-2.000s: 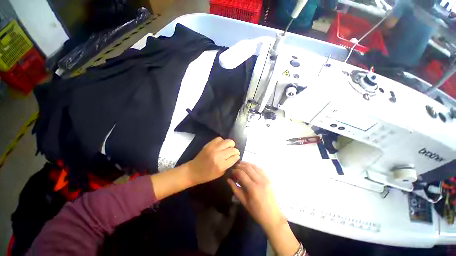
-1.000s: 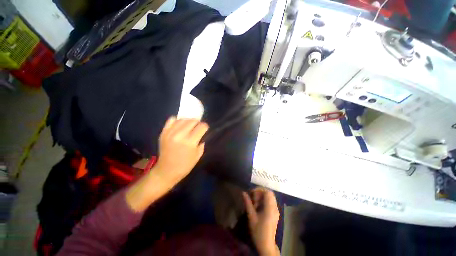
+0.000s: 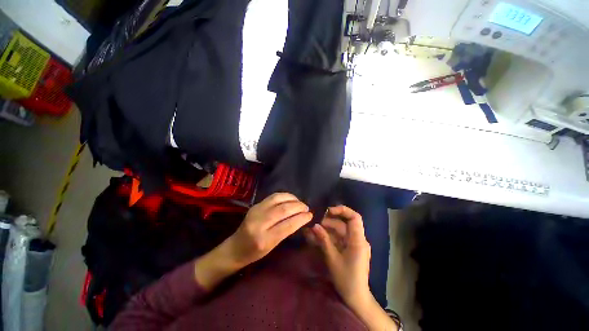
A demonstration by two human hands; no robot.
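Note:
A black fabric panel (image 3: 307,129) runs from the presser foot and needle area (image 3: 371,39) down over the table's front edge. My left hand (image 3: 274,223) pinches its lower edge in front of my lap. My right hand (image 3: 342,242) is close beside it, thumb and forefinger at the same edge; the fingers hide the exact grip. More black panels (image 3: 142,90) lie to the left, with a white strip of table (image 3: 261,71) showing between. Red-handled snips (image 3: 439,82) lie right of the needle beside narrow dark strips (image 3: 478,97).
The white machine table (image 3: 400,145) has a ruler scale along its front. The machine display (image 3: 515,18) is lit. A red slatted crate (image 3: 229,184) with a black fabric pile (image 3: 155,245) stands below left. Yellow (image 3: 24,63) and red (image 3: 50,87) crates and wrapped rolls (image 3: 26,278) are at far left.
The view has shifted down toward my lap. My hands moved from the table by the needle to below its front edge, and came back together at the panel's edge, which hangs lower.

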